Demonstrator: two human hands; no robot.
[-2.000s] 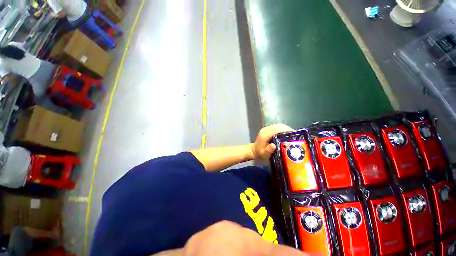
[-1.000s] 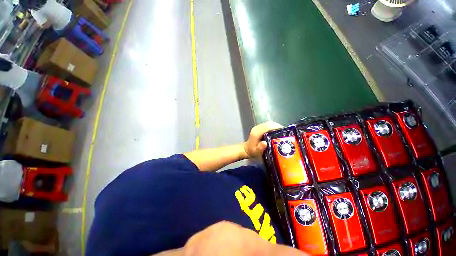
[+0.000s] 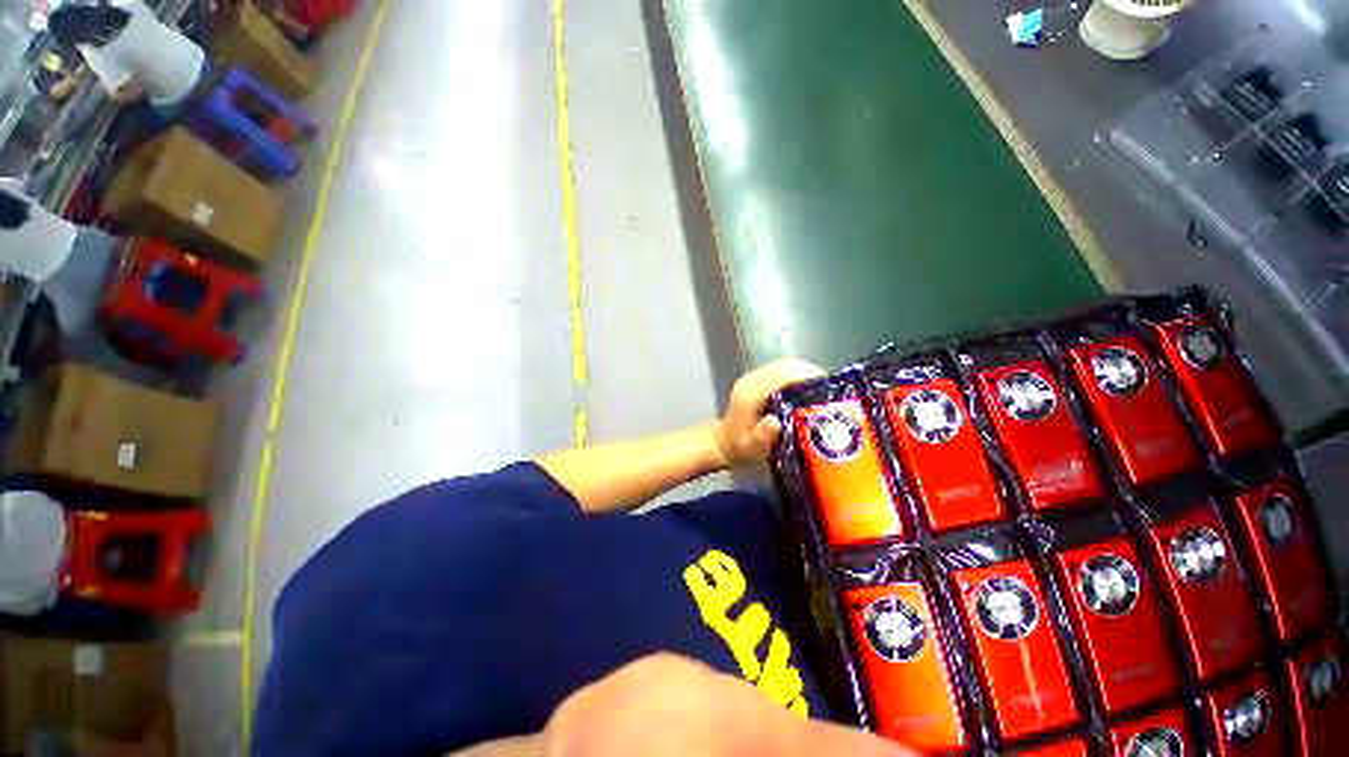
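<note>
A black plastic tray (image 3: 969, 552) with glossy red units is held before me in the lower right of the view. It lies tilted, its lower and right parts cut off by the picture's edge. Each red unit (image 3: 947, 476) has a round silver-and-black insert near its upper end, and the visible pockets are filled. My left hand (image 3: 762, 414) is closed around the tray's upper left corner, with some fingers hidden under it. My right hand is not in view. A blurred skin-toned shape at the bottom edge cannot be identified.
A green-topped belt or table (image 3: 873, 178) runs beyond the tray. At right, a dark bench (image 3: 1021, 74) bears clear trays (image 3: 1258, 163), a fan (image 3: 1127, 27) and a small blue-white item (image 3: 1024, 25). Cartons (image 3: 126, 432), stools (image 3: 141, 559) and seated people line the left.
The tray and my left hand have shifted a little left and up in the view. The belt and bench have also shifted left. The grip on the tray corner is unchanged.
</note>
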